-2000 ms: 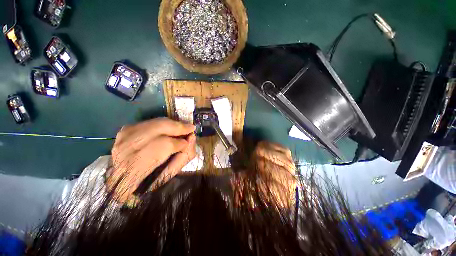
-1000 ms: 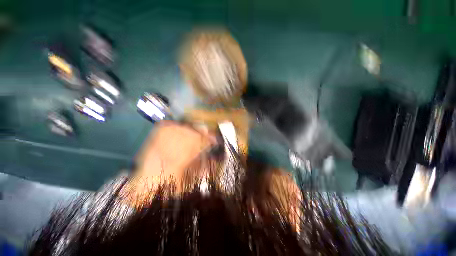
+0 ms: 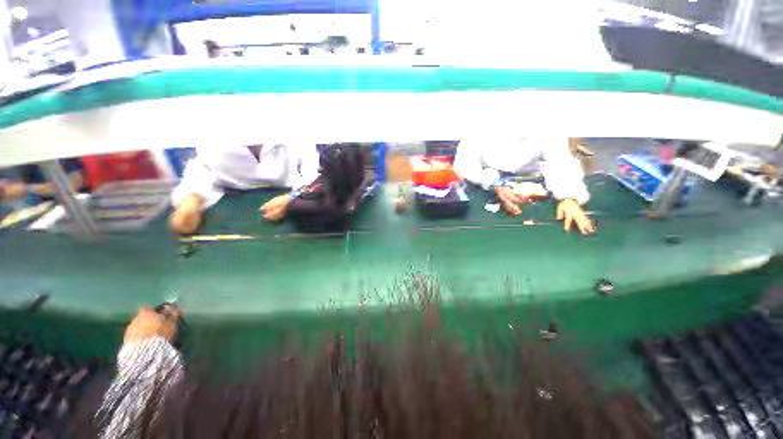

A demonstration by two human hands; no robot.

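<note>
My left hand (image 3: 151,327), in a light sleeve, is at the lower left over the green bench mat (image 3: 275,270). Its fingers are closed around a small dark object (image 3: 171,310), perhaps a watch housing; blur hides the details. My right hand is not in view. A small dark unit (image 3: 605,287) lies on the mat at the right, and another small dark piece (image 3: 549,331) lies nearer to me. Dark hair covers the lower middle.
Black grid trays show at the lower left (image 3: 39,377) and lower right (image 3: 721,373). Across the bench are people in white coats, a black object (image 3: 330,193), a red item (image 3: 433,171) and a blue basket (image 3: 644,176). A long shelf (image 3: 386,116) spans the view above.
The view has swung up from the soldering jig to the bench and people opposite. My left hand now shows at the far left, away from the jig. My right hand has left the picture.
</note>
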